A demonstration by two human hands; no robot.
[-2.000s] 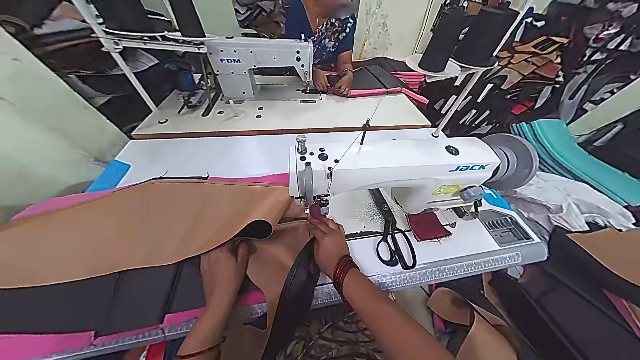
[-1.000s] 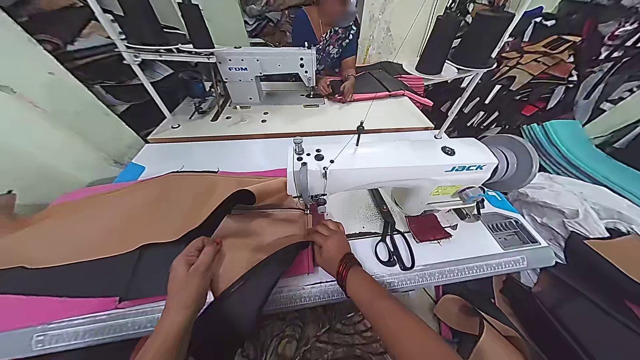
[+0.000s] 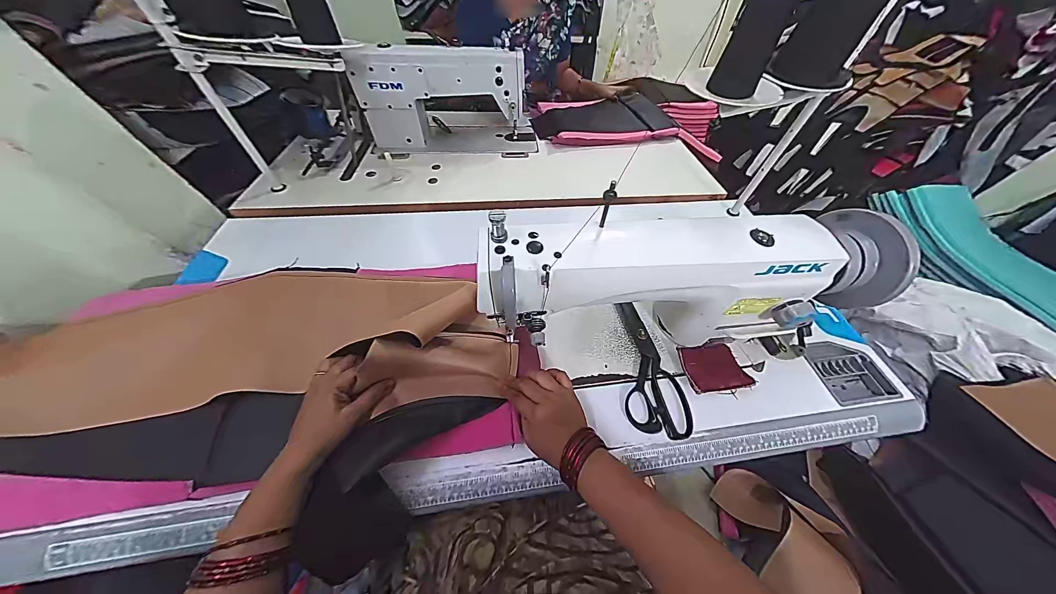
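Observation:
A white Jack sewing machine [image 3: 660, 264] stands over layered material: a tan panel [image 3: 214, 338], black material [image 3: 256, 429] and pink fabric [image 3: 470, 433]. My left hand [image 3: 334, 404] pinches a fold of the tan material left of the needle, with black material hanging below the wrist. Just below the presser foot [image 3: 528, 326], my right hand [image 3: 544, 404] presses its fingers on the right edge of the tan piece, beside a maroon strip [image 3: 528, 355]. Black-handled scissors [image 3: 652, 379] lie right of that hand, near a maroon fabric scrap [image 3: 716, 368].
Behind stands a white FDM machine [image 3: 437, 91], where a co-worker's hand [image 3: 598, 89] touches black and pink pieces [image 3: 619, 120]. A measuring tape [image 3: 742, 441] runs along the front table edge. Tan and black pieces [image 3: 792, 528] lie low at right, teal sheets [image 3: 965, 239] further back.
The tan flap has been folded differently near the needle, and my left hand now holds its fold. My right hand stays beside the presser foot.

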